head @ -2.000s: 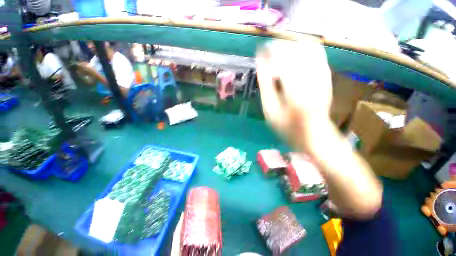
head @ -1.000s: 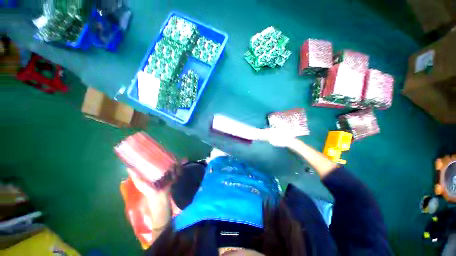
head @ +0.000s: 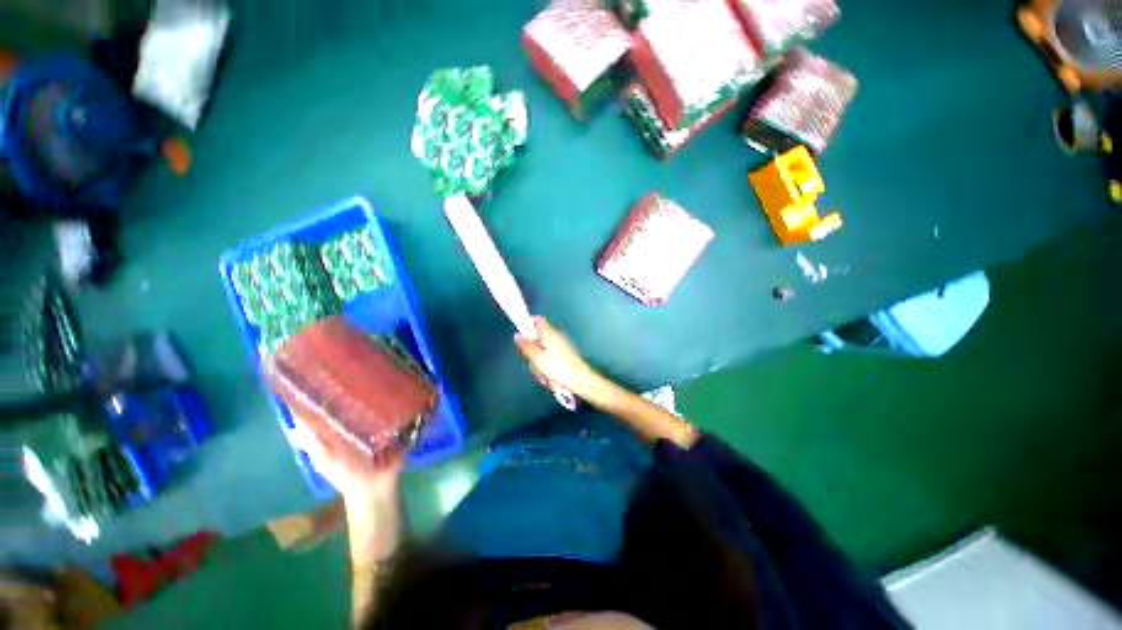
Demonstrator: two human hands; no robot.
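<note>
My left hand (head: 342,458) holds a brick-shaped bundle in pink-red bubble wrap (head: 354,384) from below, over the front part of a blue plastic tray (head: 441,391). Green PCB panels (head: 281,286) show in the back of the tray. My right hand (head: 554,357) grips a long, narrow pale strip (head: 489,263), possibly bubble wrap. The strip's far end is at a loose pile of green panels (head: 468,129); whether they touch is unclear. A single wrapped bundle (head: 655,249) lies on the green bench right of the strip.
Several wrapped bundles (head: 695,59) are grouped at the back. A yellow tape dispenser (head: 792,197) stands at the right, with small clear scraps beside it. A light-blue stool (head: 941,315) is beyond the bench edge. Another blue bin (head: 154,437) with green panels beside it is at the left.
The left hand has brought the wrapped bundle from beside the bench to over the tray. The strip in the right hand now points away towards the loose panels. The camera view has turned.
</note>
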